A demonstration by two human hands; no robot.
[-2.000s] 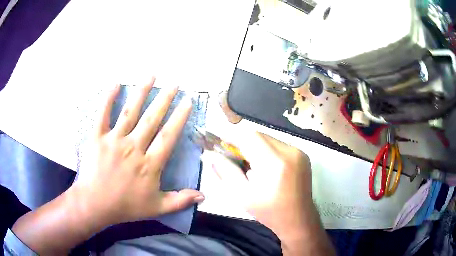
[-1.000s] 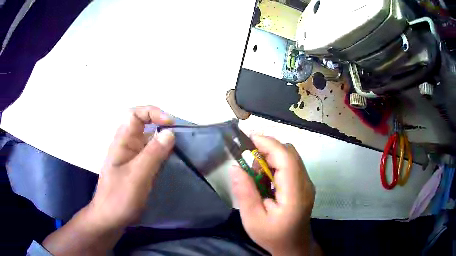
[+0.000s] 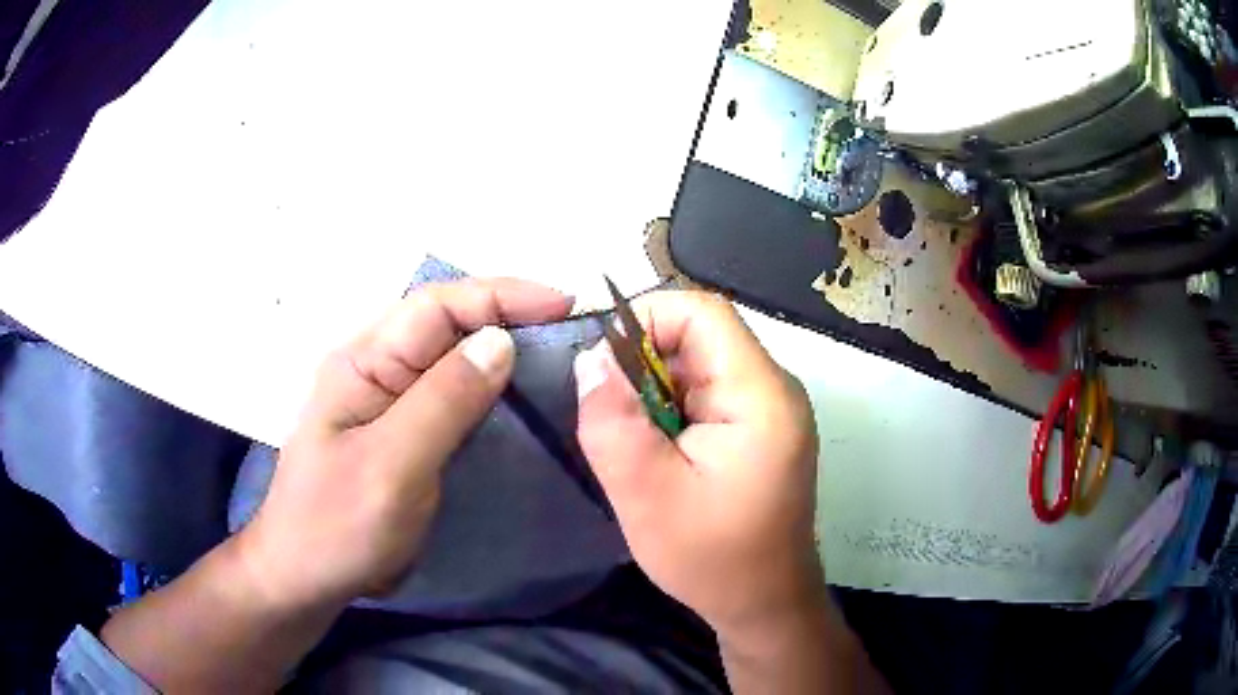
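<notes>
A dark blue-grey fabric piece (image 3: 502,516) hangs from both hands over the table's front edge and the lap. My left hand (image 3: 394,435) pinches its top edge between thumb and fingers. A small pale blue corner shows behind the left fingers. My right hand (image 3: 706,448) holds small yellow-and-green thread snips (image 3: 644,373) in the palm, blades pointing up and apart. The right thumb and forefinger also hold the fabric's top edge just beside the blades. Part of the snips is hidden in the hand.
The sewing machine head (image 3: 1018,82) and its chipped bed (image 3: 774,238) stand at upper right. Red-and-orange-handled scissors (image 3: 1059,448) lie right of the bed. Dark purple fabric (image 3: 82,95) lies at upper left, blue-grey fabric (image 3: 122,435) at lower left. Pale strips (image 3: 1154,536) hang at right.
The left hand was flat on the fabric, then lifted and pinched its edge. The right hand has since moved slightly up and left, bringing finger and thumb onto the edge; the snips now point upward.
</notes>
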